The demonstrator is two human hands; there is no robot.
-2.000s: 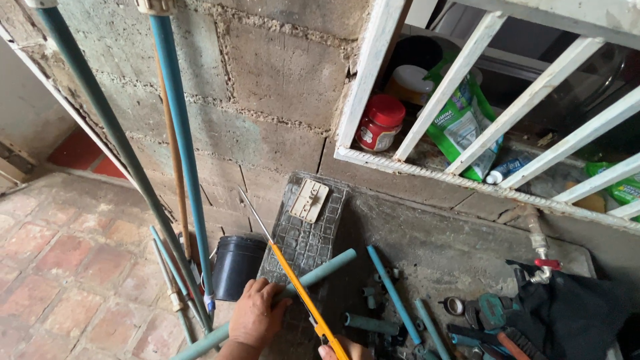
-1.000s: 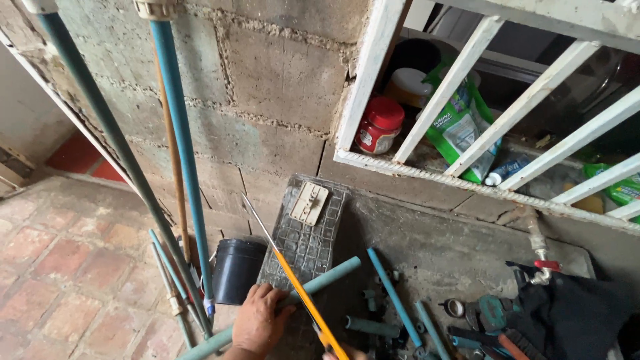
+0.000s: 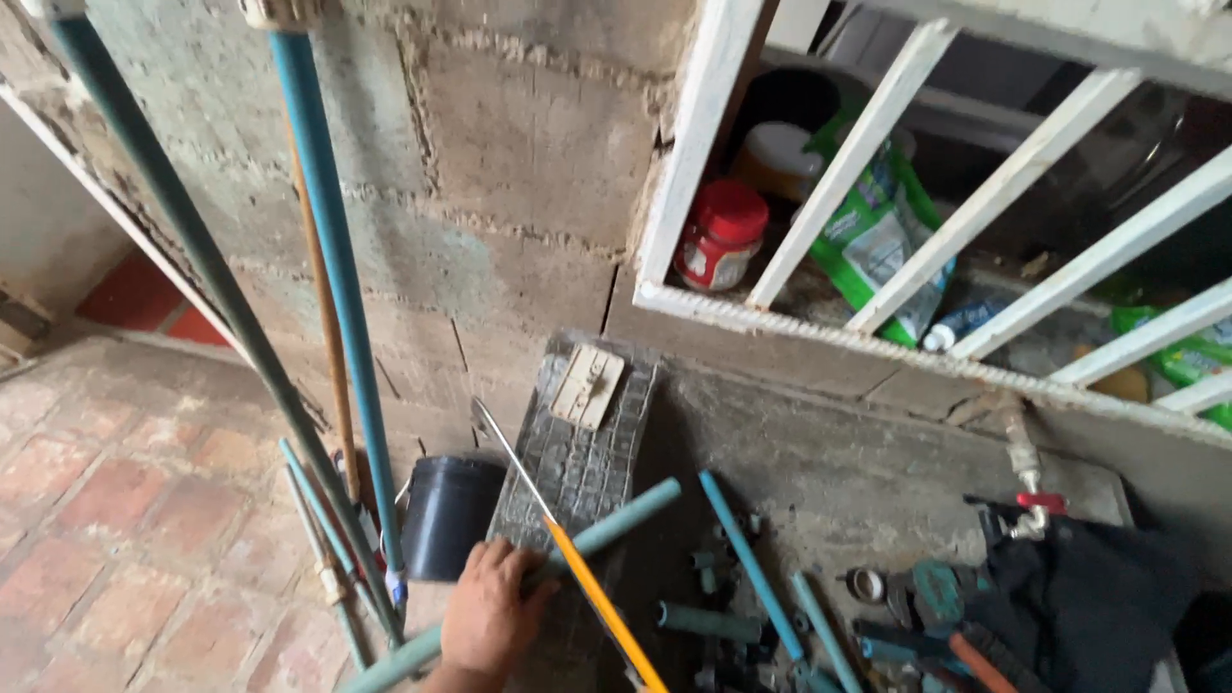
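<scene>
A long green-blue plastic pipe (image 3: pixel 626 515) lies slanted across the dark tiled ledge (image 3: pixel 577 472). My left hand (image 3: pixel 500 602) is closed around it, near the ledge's left edge. The yellow-orange frame of a hacksaw (image 3: pixel 602 602) crosses over the pipe just right of that hand, its thin metal front end pointing up and left. My right hand is out of view below the bottom edge. An off-white rectangular plate (image 3: pixel 587 387) lies at the far end of the ledge.
Tall pipes (image 3: pixel 322 221) lean at the left beside a black bucket (image 3: pixel 450 520). Cut pipe pieces (image 3: pixel 751 563) and fittings lie on the concrete surface at right, near a dark cloth (image 3: pixel 1088 606) under a red-handled tap (image 3: pixel 1035 505). A white window grille (image 3: pixel 751 313) juts out above.
The hacksaw has slid down toward the bottom edge, and my right hand, partly visible two seconds ago, has gone out of view. My left hand remains on the pipe.
</scene>
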